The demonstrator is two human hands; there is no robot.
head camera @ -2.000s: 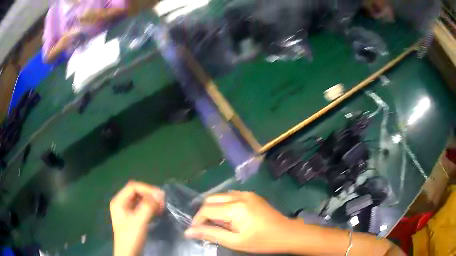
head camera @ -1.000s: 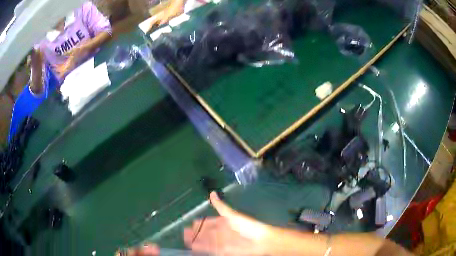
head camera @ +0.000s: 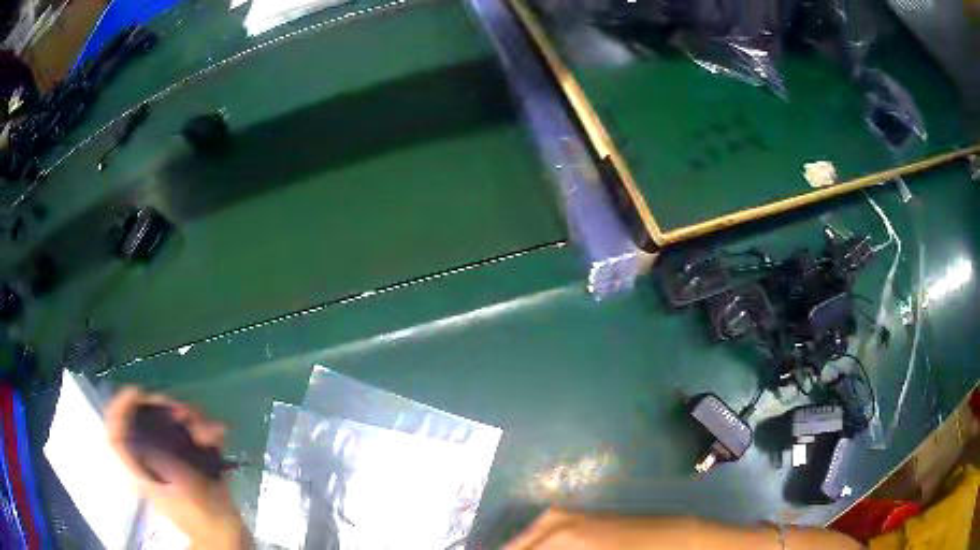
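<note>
My left hand (head camera: 177, 462), blurred at the lower left, is closed around a dark block (head camera: 167, 438) that looks like a power adapter. My right hand (head camera: 553, 531) lies at the bottom edge, blurred and partly cut off; its fingers and anything in them are hidden. Between the hands, clear poly bags (head camera: 414, 473) lie overlapping on the green tabletop (head camera: 602, 376). A white sheet or bag stack (head camera: 86, 462) lies beside my left hand. Loose black adapters with cords (head camera: 806, 312) are piled at the right, with a separate adapter (head camera: 720, 424) at the pile's near side.
The green conveyor belt (head camera: 355, 204) carries scattered adapters (head camera: 140, 231). A bluish divider strip (head camera: 570, 183) runs beside the wood-edged green board (head camera: 709, 129), which holds bagged dark lumps and a cream lump (head camera: 820, 173). Thin clear strips are at right; a blue and red edge (head camera: 16, 473) is far left.
My view has turned left and down. My left hand has come in at the lower left with a dark block; my right hand is lower and partly out of view. The poly bags now show.
</note>
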